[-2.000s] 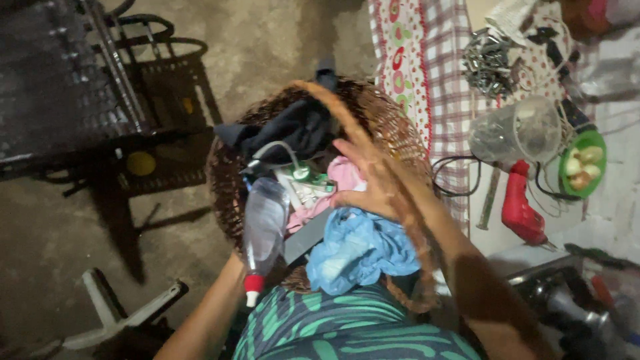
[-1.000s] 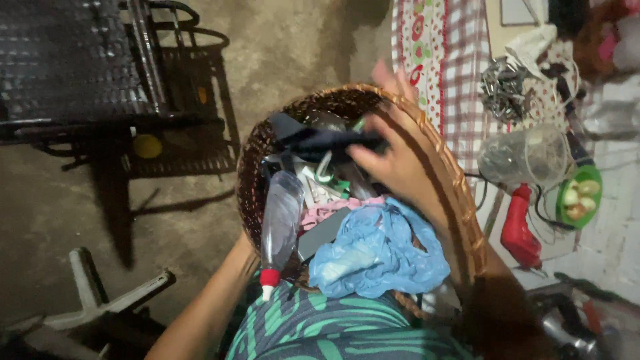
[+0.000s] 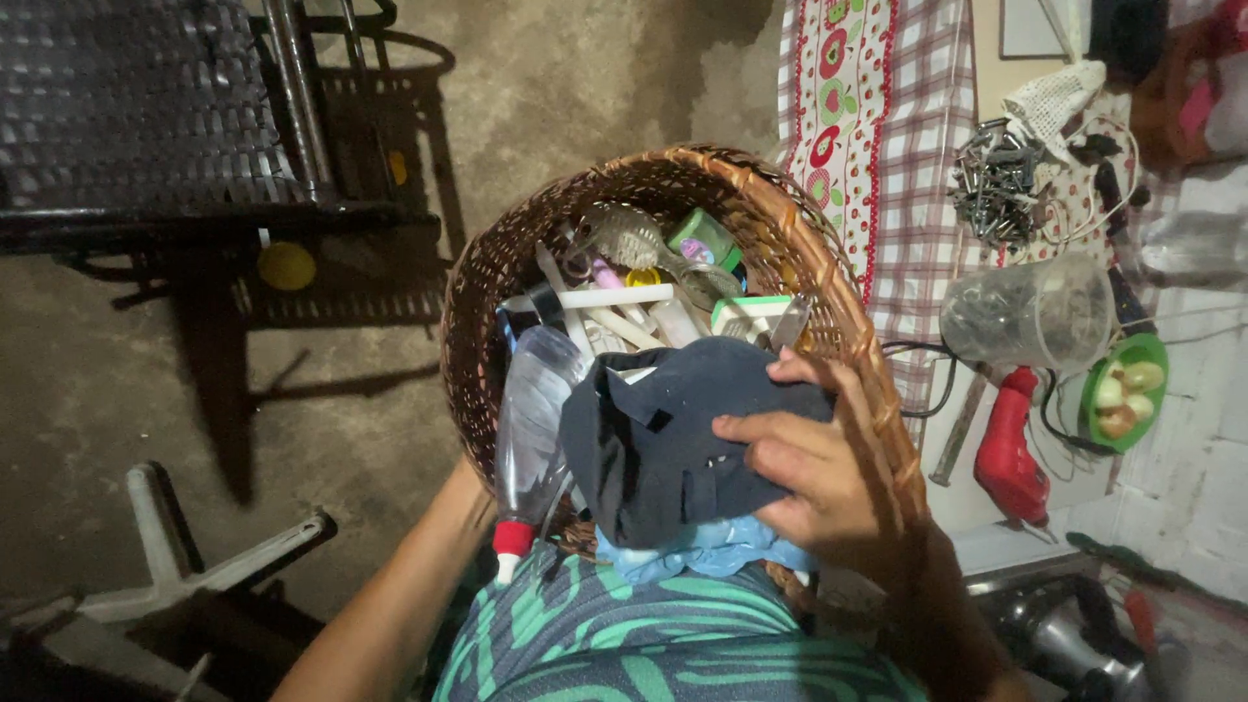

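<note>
A round wicker basket [image 3: 858, 341] rests against my patterned clothing, its woven handle lying along the right rim. Inside, my right hand [image 3: 819, 458] has its fingers on a dark cloth item [image 3: 702, 429], perhaps a cap, which covers most of a blue plastic bag [image 3: 702, 548]. Left of the cloth leans a clear plastic bottle [image 3: 538, 429] with a red cap. Farther in are white plastic pieces [image 3: 624, 297], a translucent container [image 3: 624, 234] and a green container [image 3: 707, 239]. My left hand is hidden behind the basket's lower left side; only the forearm shows.
Right, a table with a checked cloth [image 3: 921, 175] holds a pile of screws or nails [image 3: 994, 185], a clear tub [image 3: 1024, 312], a red power tool [image 3: 1009, 448] with its cord, and a green bowl [image 3: 1126, 390] of onions. A dark woven chair [image 3: 136, 107] stands left; white chair legs [image 3: 166, 575] below.
The dark cloth has moved from the basket's far side toward me, over the pink item and much of the blue bag. Containers and white pieces beneath it have come into sight.
</note>
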